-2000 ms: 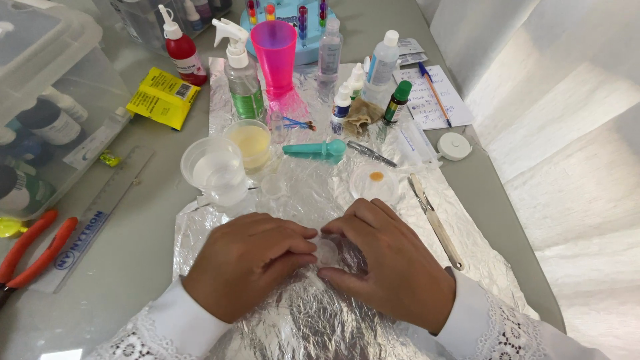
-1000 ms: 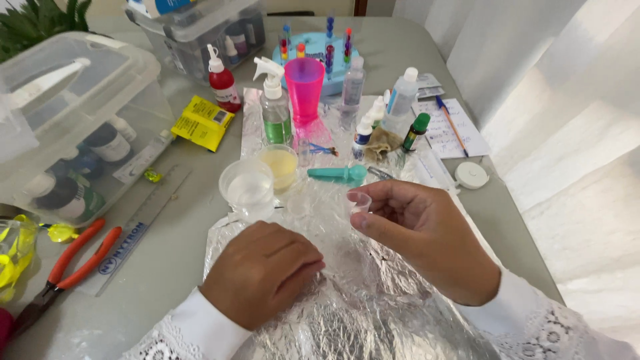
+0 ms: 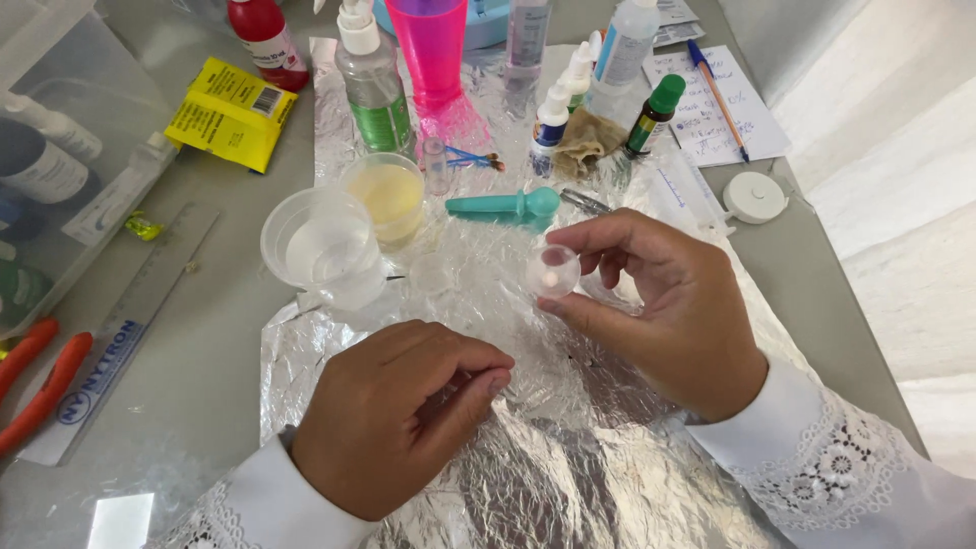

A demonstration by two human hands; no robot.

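Observation:
My right hand (image 3: 663, 305) holds a small clear plastic cup (image 3: 553, 271) by its sides between thumb and index finger, above the aluminium foil (image 3: 534, 473). Something pale shows inside the cup. My left hand (image 3: 404, 412) rests over the foil, lower left of the cup, thumb and index fingertips together; whether anything is between them cannot be told. Beyond it stand a larger clear cup with clear liquid (image 3: 328, 252) and a cup with yellowish liquid (image 3: 385, 200). A teal plastic tool (image 3: 503, 203) lies behind the small cup, beside metal tweezers (image 3: 585, 201).
Dropper bottles (image 3: 550, 126), a brown cloth (image 3: 587, 145), a green-capped bottle (image 3: 657, 114), a spray bottle (image 3: 374, 84) and a pink cup (image 3: 428, 46) stand behind. Left are orange-handled pliers (image 3: 57, 381), a ruler (image 3: 122, 335) and a plastic bin (image 3: 84, 152). Right lies a white round tape measure (image 3: 753, 198).
Two seconds ago both hands were together around a small clear item. My right hand has since moved away with the small cup, and my left hand stays low over the foil.

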